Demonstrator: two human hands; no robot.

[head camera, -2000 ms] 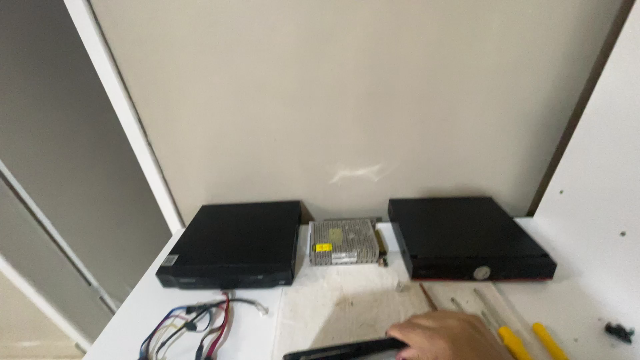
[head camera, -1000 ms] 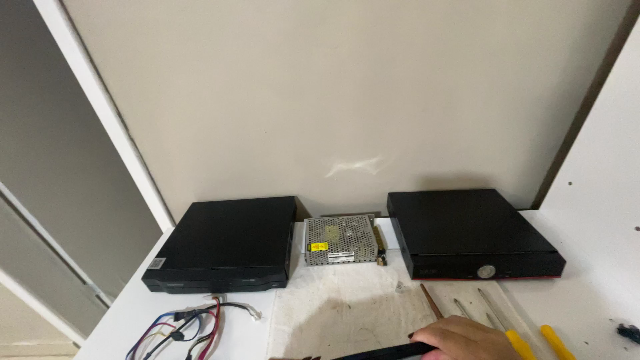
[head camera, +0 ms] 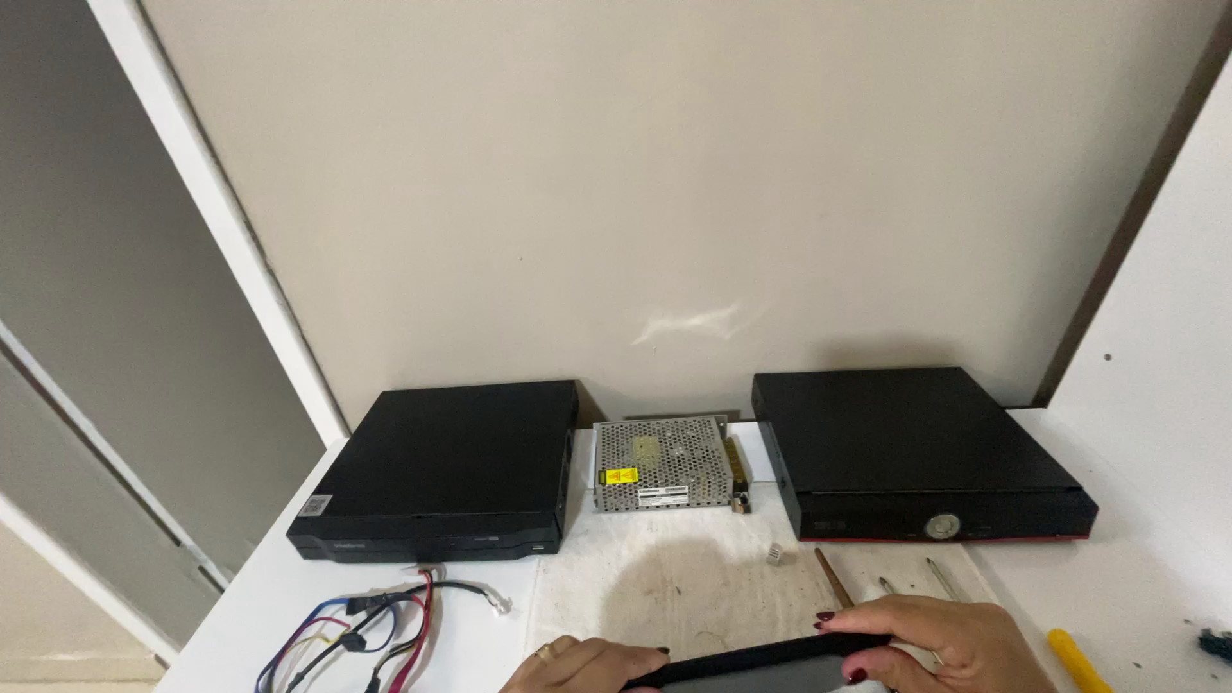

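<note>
A flat black panel or device (head camera: pixel 760 664), cut off by the bottom edge, is held between my two hands. My right hand (head camera: pixel 938 645) grips its right end, thumb below and fingers above. My left hand (head camera: pixel 587 666), wearing a ring, has its fingers on the left end. Beneath lies a pale, stained cloth or sheet (head camera: pixel 674 577). Beyond it sits a perforated metal power supply (head camera: pixel 664 462) with a yellow label. Just past my right hand lie a thin brown-shafted tool (head camera: pixel 834 577) and screwdriver shafts (head camera: pixel 941 579).
Black recorder-type boxes stand at back left (head camera: pixel 452 462) and back right (head camera: pixel 914 443), against the wall. Bundled coloured cables (head camera: pixel 385 616) lie at front left. A yellow handle (head camera: pixel 1073 659), a small pale block (head camera: pixel 775 554) and a dark green object (head camera: pixel 1215 643) are also on the white table.
My left hand has come into view and onto the black object's left end. My right hand still holds the right end.
</note>
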